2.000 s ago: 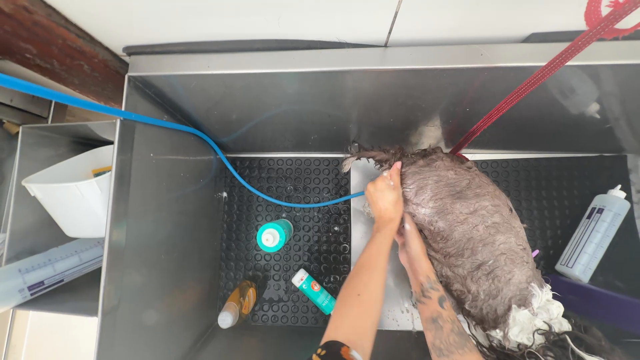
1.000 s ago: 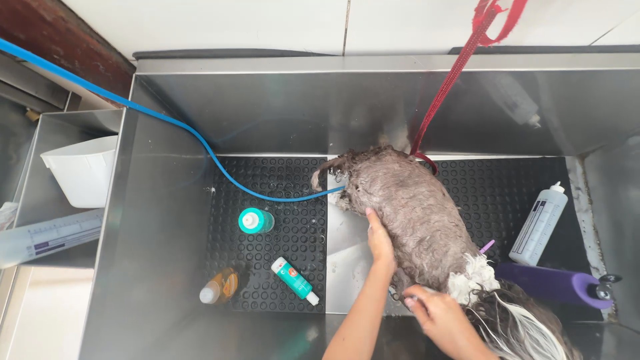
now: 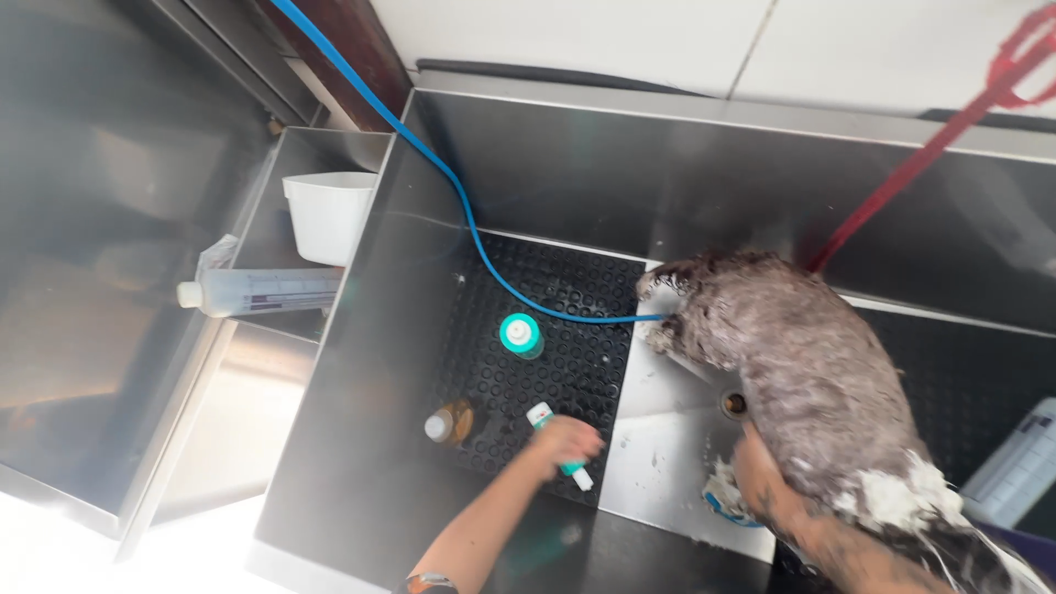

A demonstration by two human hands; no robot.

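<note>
A wet, lathered dog (image 3: 817, 371) stands in the stainless steel tub, with white foam (image 3: 895, 495) near its neck. My left hand (image 3: 571, 441) is over a teal and white tube (image 3: 540, 417) lying on the black rubber mat; blur hides whether its fingers grip it. My right hand (image 3: 752, 462) is against the dog's underside, its fingers partly hidden, so its hold is unclear. Just left of that hand, a foamy blue and white item (image 3: 728, 495) lies on the metal floor.
A teal bottle (image 3: 520, 333) and an amber bottle (image 3: 450, 422) are on the mat. A blue hose (image 3: 470, 210) runs to the dog's rear; a red leash (image 3: 907, 169) rises behind it. A drain (image 3: 733, 403), clear bottle (image 3: 1015, 462), white bin (image 3: 326, 216) and measuring bottle (image 3: 272, 290) are around.
My left hand has moved from the dog's side to the teal and white tube. My right hand is now at the dog's underside. The view has swung left.
</note>
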